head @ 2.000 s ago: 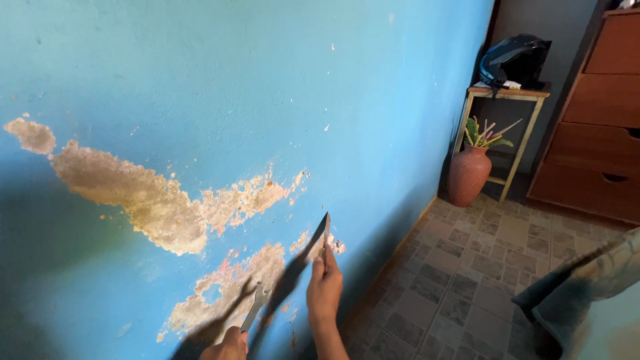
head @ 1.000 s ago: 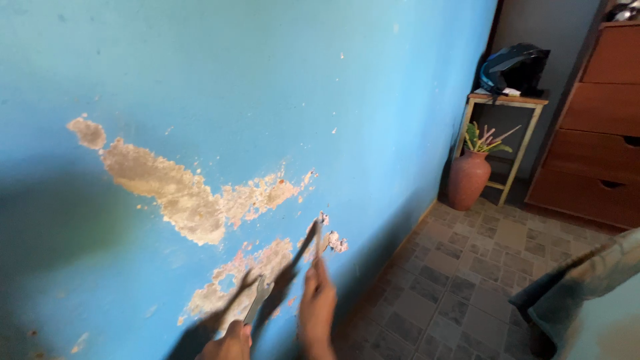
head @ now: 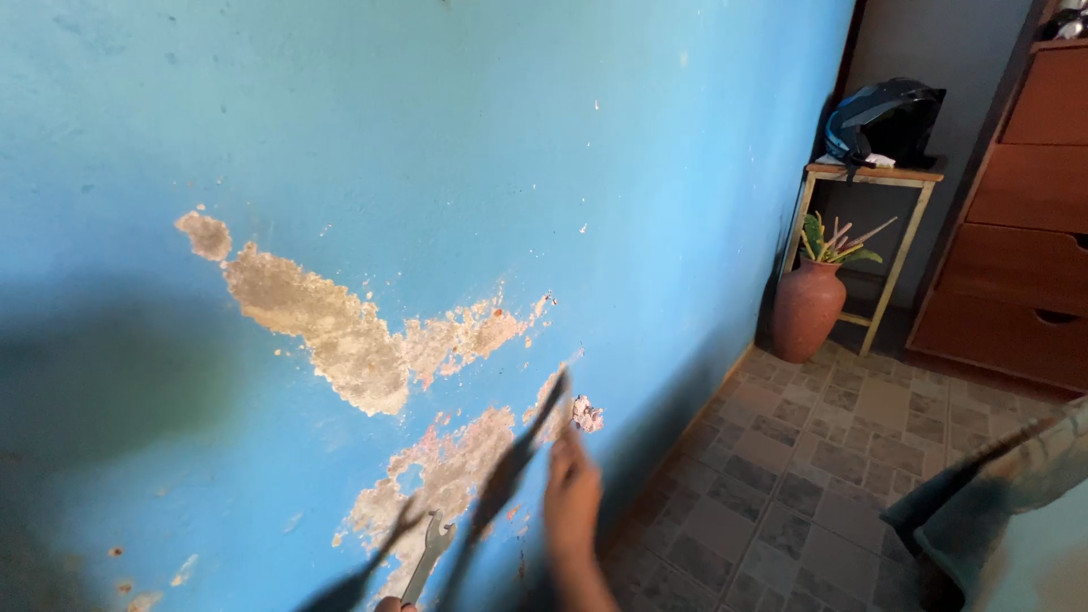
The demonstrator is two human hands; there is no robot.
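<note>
A blue painted wall (head: pixel 476 153) bears patches of bare, flaking plaster (head: pixel 348 340). My right hand (head: pixel 573 489) is closed around a thin tool, blurred and seen nearly edge-on, whose kind I cannot tell; its tip is by the small patch (head: pixel 586 414) of loose paint at the lower middle. At the bottom edge my left hand (head: pixel 393 604) shows only its fingertips, gripping a metal open-end wrench (head: pixel 427 557) with its jaw pointing up in front of the lower bare patch. Dark shadows of both hands and tools fall on the wall between them.
A clay vase (head: pixel 807 310) with leafy plants stands on the tiled floor (head: pixel 765 501) beside a small wooden table (head: pixel 884 177) holding a helmet (head: pixel 884 123). Wooden drawers (head: pixel 1011 272) stand at the right. Draped cloth (head: pixel 1003 518) covers something at the lower right.
My left hand has dropped lower in view, so less of it shows. My right hand still holds its tool near the same part of the wall.
</note>
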